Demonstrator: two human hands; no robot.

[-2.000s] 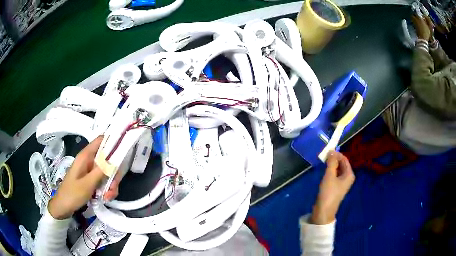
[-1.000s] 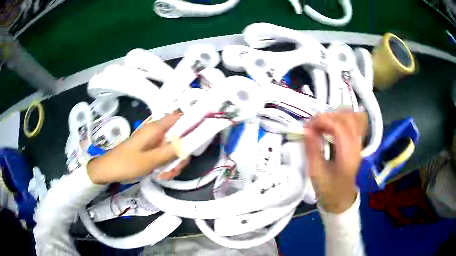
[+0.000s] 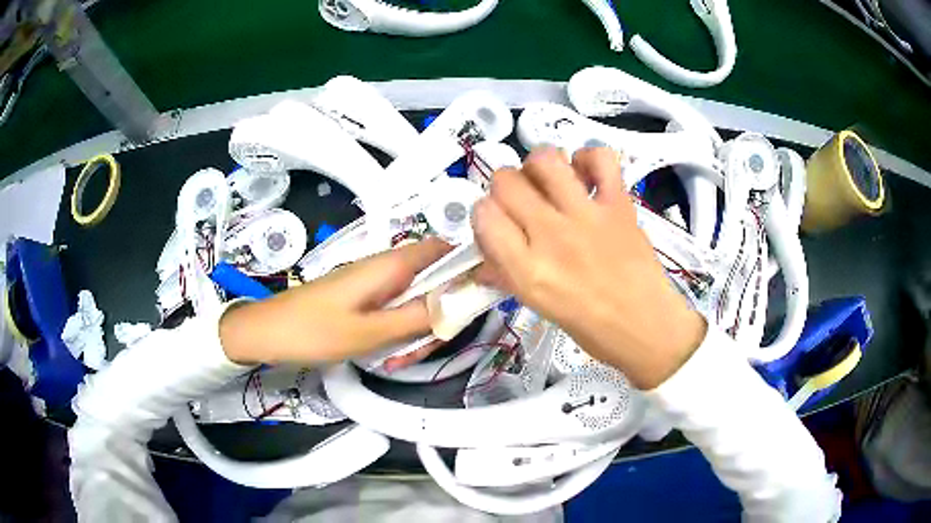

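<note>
My left hand [image 3: 337,306] grips a white neckband fan arm near the middle of the heap, its fingers around the lower part. A cream masking tape piece [image 3: 461,306] lies across the arm beside the left fingertips. My right hand [image 3: 582,250] is bent over the same arm with its fingers on the upper part. It covers the wide end and most of the wires, and I cannot tell whether it still holds a tape piece. Other white fan parts [image 3: 490,424] with red and black wires lie around and under both hands.
Blue tape dispensers stand at right [image 3: 832,342] and left [image 3: 46,322]. A thick tape roll [image 3: 832,184] stands at right, a thin tape roll [image 3: 95,190] at left. Crumpled scraps [image 3: 84,329] lie by the left dispenser. A green conveyor belt [image 3: 245,61] behind the bench carries white parts.
My right hand has moved from the right tape dispenser, where it pulled a tape strip, onto the fan arm in my left hand. The view has shifted left.
</note>
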